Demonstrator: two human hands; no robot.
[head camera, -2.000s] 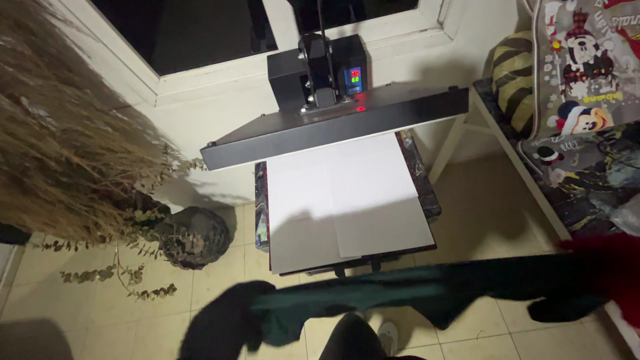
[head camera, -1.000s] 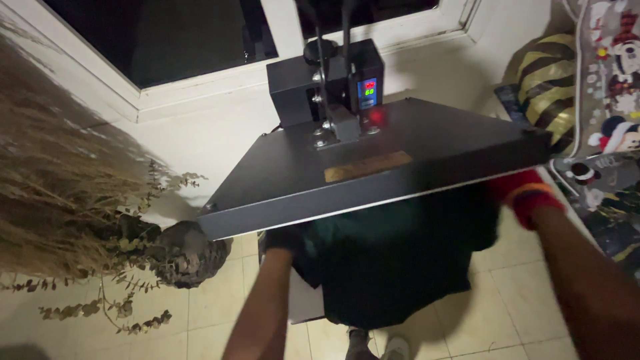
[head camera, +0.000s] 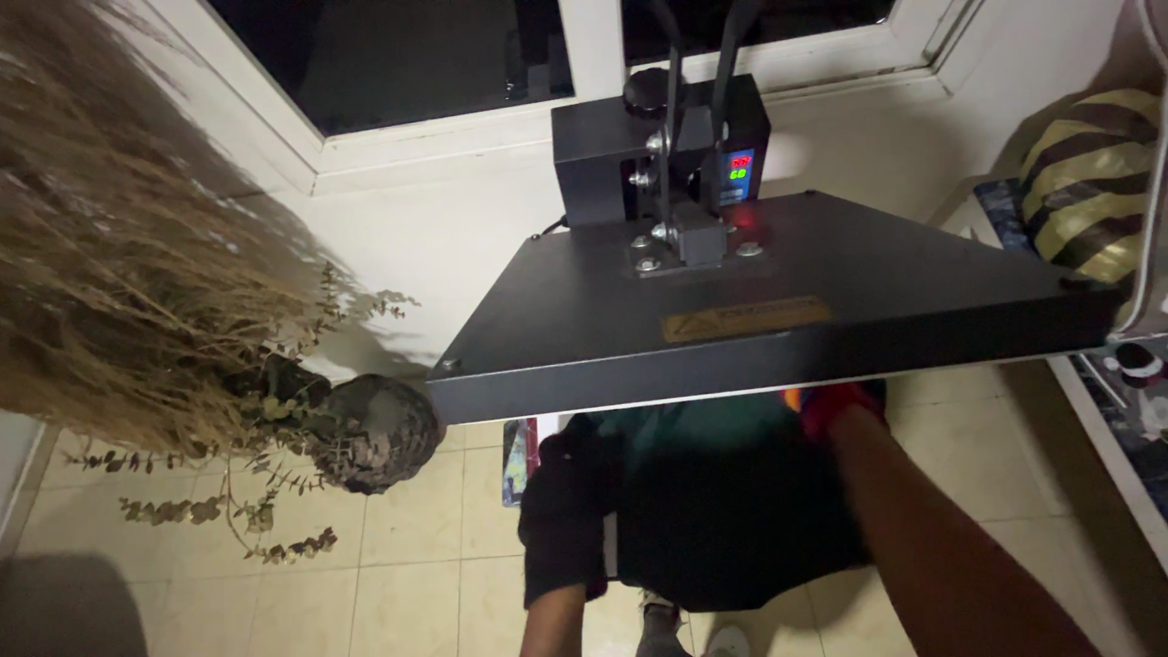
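Note:
A heat press fills the middle of the view, its dark upper platen (head camera: 593, 301) raised over the lower one. Dark green fabric (head camera: 730, 502) lies across the lower platen and hangs over its front edge. My left hand (head camera: 570, 497), in a black glove, rests at the fabric's left side; its fingers are too dark to read. My right hand (head camera: 835, 406), in a red glove with an orange part, is at the fabric's right side, its fingers partly hidden under the upper platen's edge. A control box with a lit display (head camera: 737, 175) stands behind the platen.
At left, dried grasses (head camera: 137, 237) and leafy sprigs stand by a dark round woven vase (head camera: 374, 433) on the tiled floor. A window frame (head camera: 438, 151) is behind the press. At right are a gold-and-black striped object (head camera: 1090, 182) and a white-edged table (head camera: 1109, 456).
The green fabric, held stretched in front of the press two seconds ago, now lies over the lower platen. Both hands have moved in under the upper platen's front edge. The view has moved closer.

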